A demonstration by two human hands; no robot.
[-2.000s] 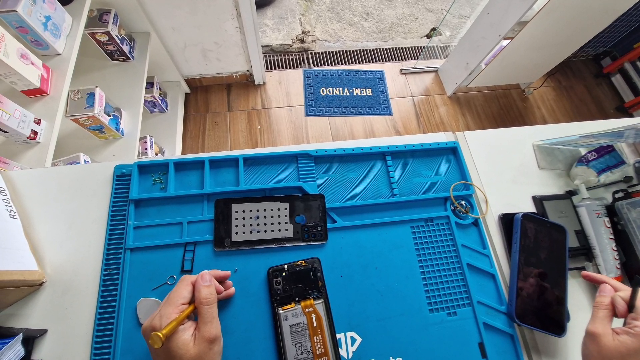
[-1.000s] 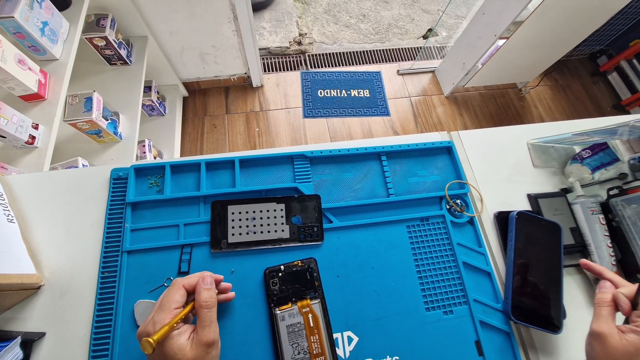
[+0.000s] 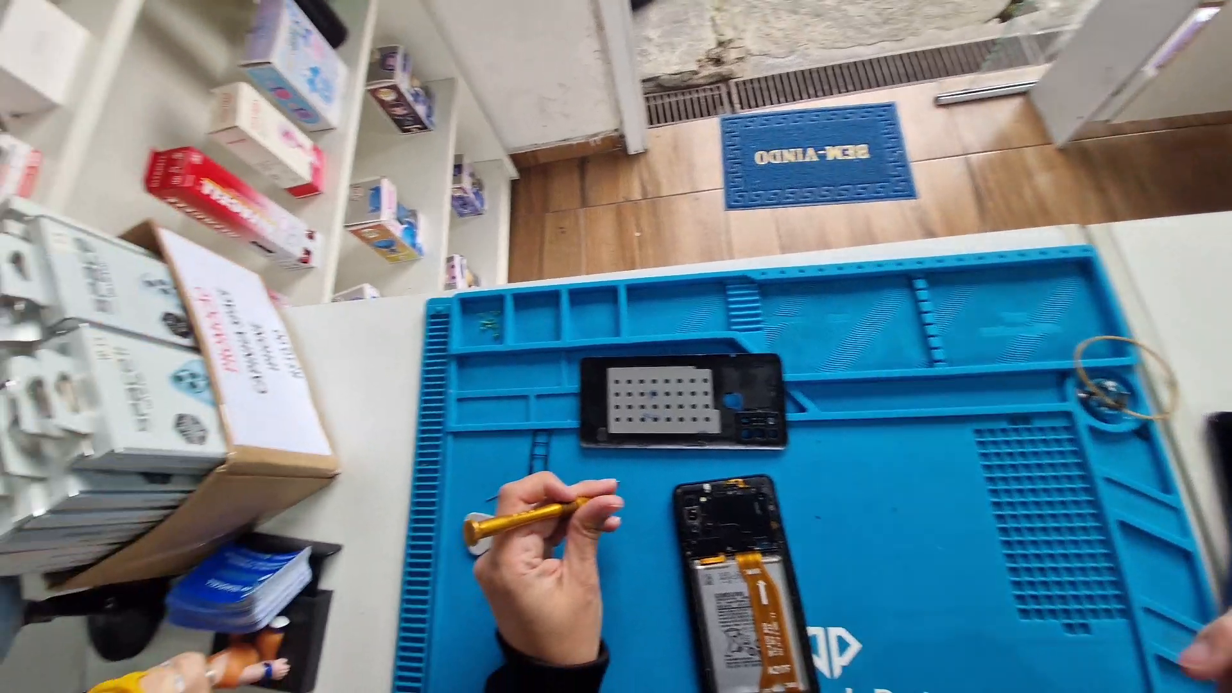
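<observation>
My left hand holds a gold-coloured screwdriver between thumb and fingers, above the left part of the blue silicone repair mat. To its right lies an opened smartphone, its battery and orange flex cable showing. The detached phone back cover rests inner side up across the mat's compartments, above the hand. A white pick-like piece is partly hidden behind the screwdriver. Of my right hand only fingertips show at the right edge; whether they hold anything cannot be seen.
Left of the mat stand a cardboard box of packaged goods, a stack of blue cards and a figurine. Small screws lie in a mat compartment. A yellowish ring is at the upper right, a dark device at the right edge.
The view has swung left, bringing the cardboard box into sight. My left hand still holds the screwdriver, now turned more level. My right hand has mostly left the view.
</observation>
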